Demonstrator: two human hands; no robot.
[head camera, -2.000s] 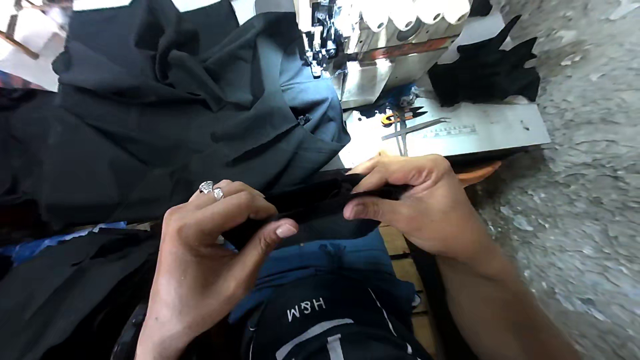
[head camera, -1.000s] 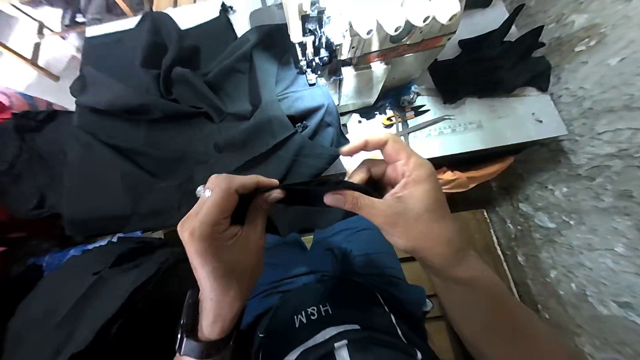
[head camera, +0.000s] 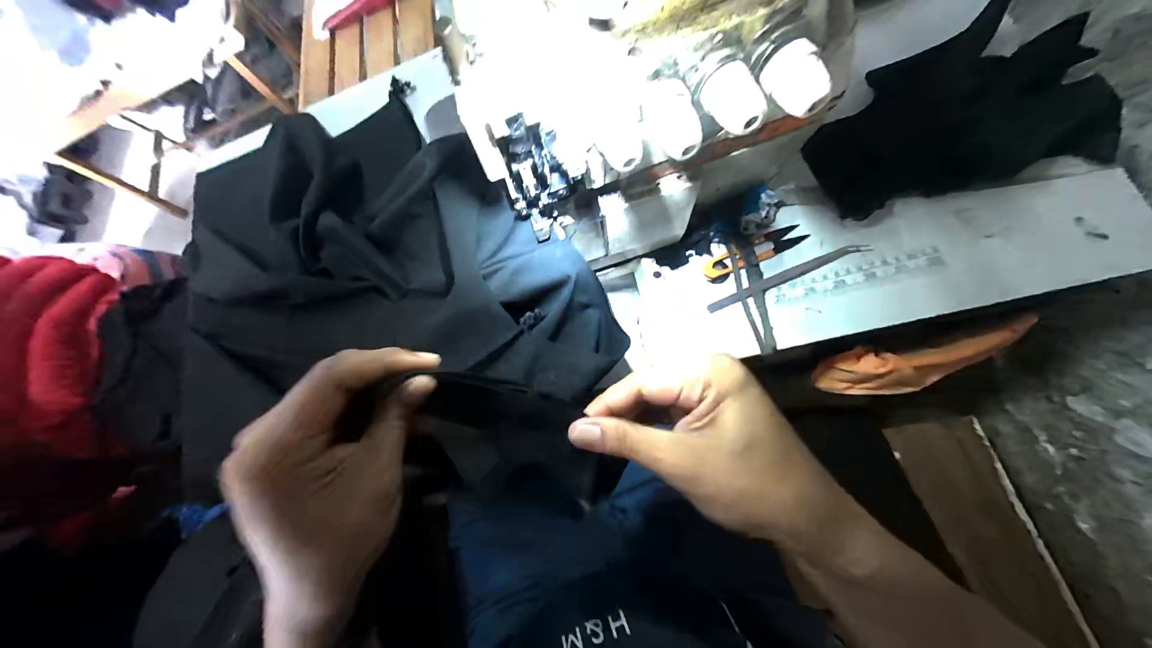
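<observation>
Between my two hands a piece of black fabric (head camera: 499, 409) is stretched, its upper edge folded. My left hand (head camera: 328, 459) pinches its left end between thumb and fingers. The right end is pinched by my right hand (head camera: 702, 441), thumb toward the camera. Beyond the hands, a large dark cloth (head camera: 360, 261) lies rumpled on the table up to the needle area of a sewing machine (head camera: 540, 180). Orange-handled thread snips (head camera: 742, 256) and metal tweezers (head camera: 792, 277) rest on the machine table, beyond my right hand.
White thread cones or caps (head camera: 733, 99) line the machine's front. Black fabric pieces (head camera: 963, 117) lie at the right of the table (head camera: 972, 243). Red cloth (head camera: 54, 351) is heaped at the far left. Orange material (head camera: 900, 364) shows under the table edge, near a rough wall or floor (head camera: 1080, 432).
The view has shifted, showing more at the left. Both hands still hold the black fabric; the raised fingers of my right hand have curled in, and more fabric now hangs below the held edge.
</observation>
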